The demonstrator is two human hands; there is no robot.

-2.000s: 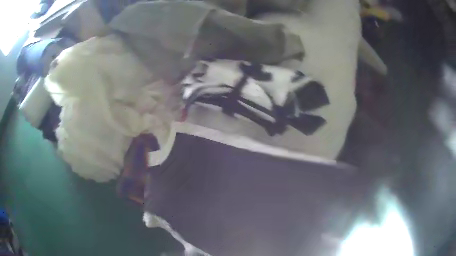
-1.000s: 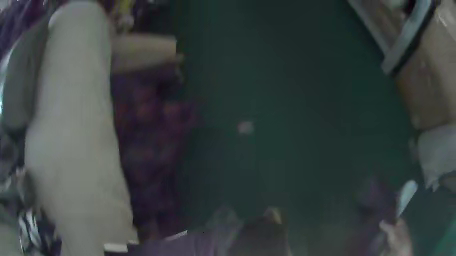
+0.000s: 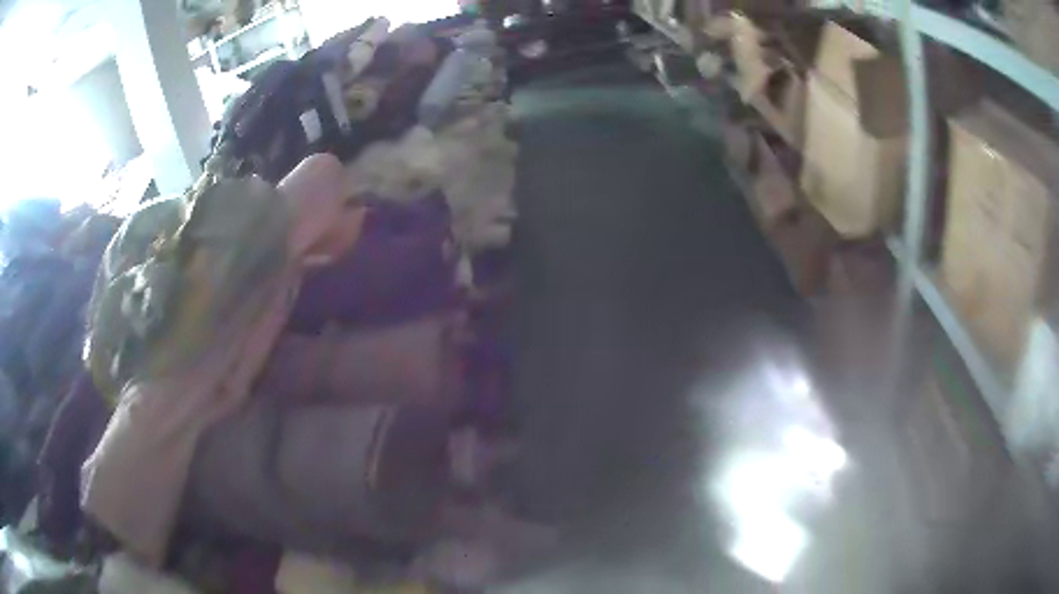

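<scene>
No hand shows in the head view. Nearest in front of me on the left is a tall stack of fabric rolls. It holds a thick grey roll [image 3: 331, 470], a dusty pink-grey roll [image 3: 372, 366] above it and a purple roll or cloth [image 3: 383, 261] higher up. A crumpled olive-grey cloth [image 3: 221, 250] and a pinkish draped cloth [image 3: 145, 458] lie over the stack's near end. The picture is blurred, so finer detail cannot be told.
A dark green floor aisle [image 3: 627, 267] runs ahead between the stack and shelving on the right. The pale blue-green shelf frame [image 3: 917, 151] holds brown cardboard boxes [image 3: 854, 145]. A white column [image 3: 157, 93] stands at the upper left. Bright glare [image 3: 778, 487] lies at the lower right.
The view has swung from fabric and a dark panel close up, past rolls and floor, to a look along the aisle. The hand at the lower right one second ago is out of view.
</scene>
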